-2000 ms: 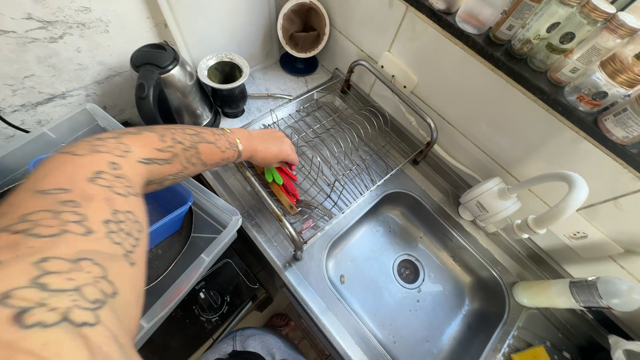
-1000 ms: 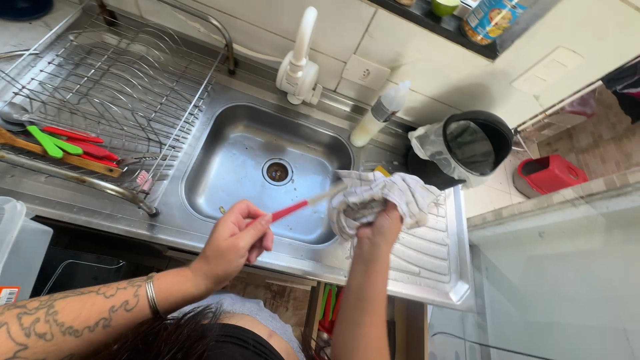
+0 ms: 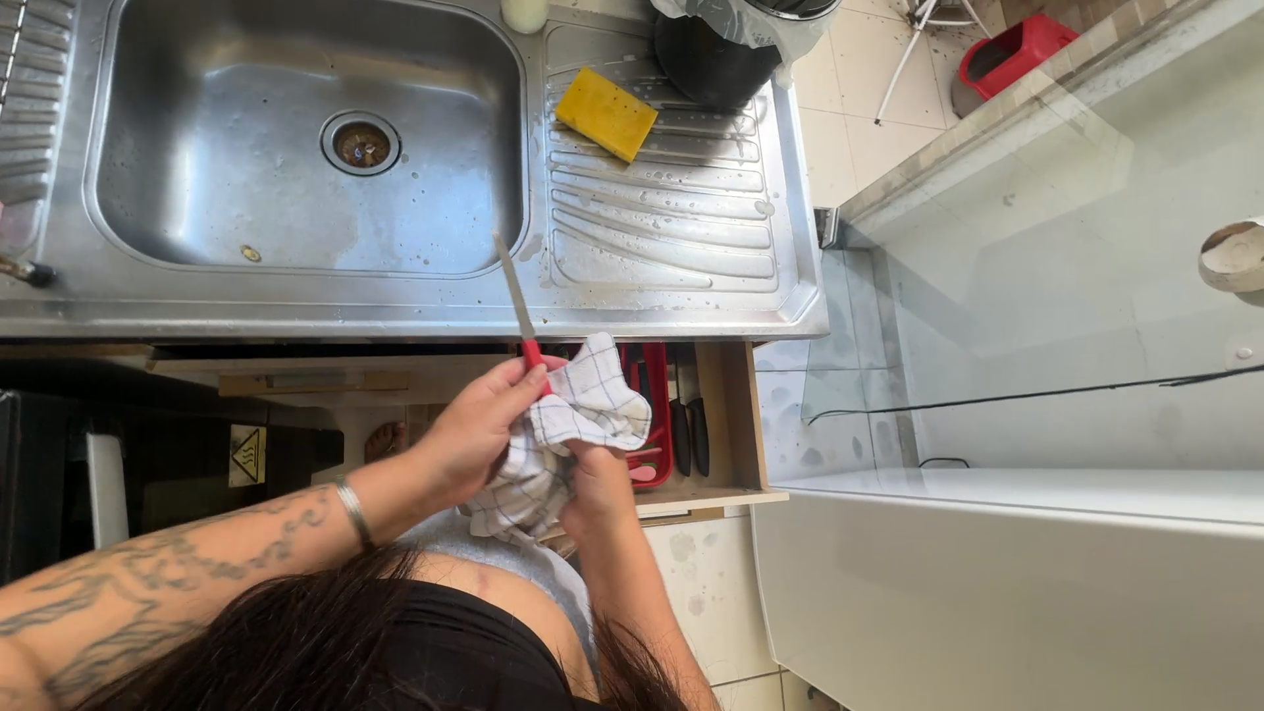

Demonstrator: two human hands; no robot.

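Note:
My left hand [image 3: 486, 420] grips the red handle of a table knife [image 3: 516, 296], whose blade points up and away over the sink's front rim. A white checked dish towel [image 3: 592, 395] is bunched against the handle's lower end. My right hand [image 3: 597, 484] holds the towel from below, its fingers partly hidden by the cloth. Beneath the towel an open wooden drawer [image 3: 736, 425] holds a red cutlery tray [image 3: 664, 415] with utensils in it, and black-handled knives [image 3: 699, 434] lie beside the tray.
Beyond my hands is the stainless steel sink [image 3: 296, 227]. On its ribbed drainboard [image 3: 671, 227] lie a yellow sponge [image 3: 605, 114] and a black bin with a plastic liner [image 3: 716, 59]. A white surface [image 3: 1007, 583] stands at the right.
My left hand was at the dish rack two seconds ago; one second ago it held the red-handled knife near the towel. Both hands are now over the open drawer. The view has swung right and down.

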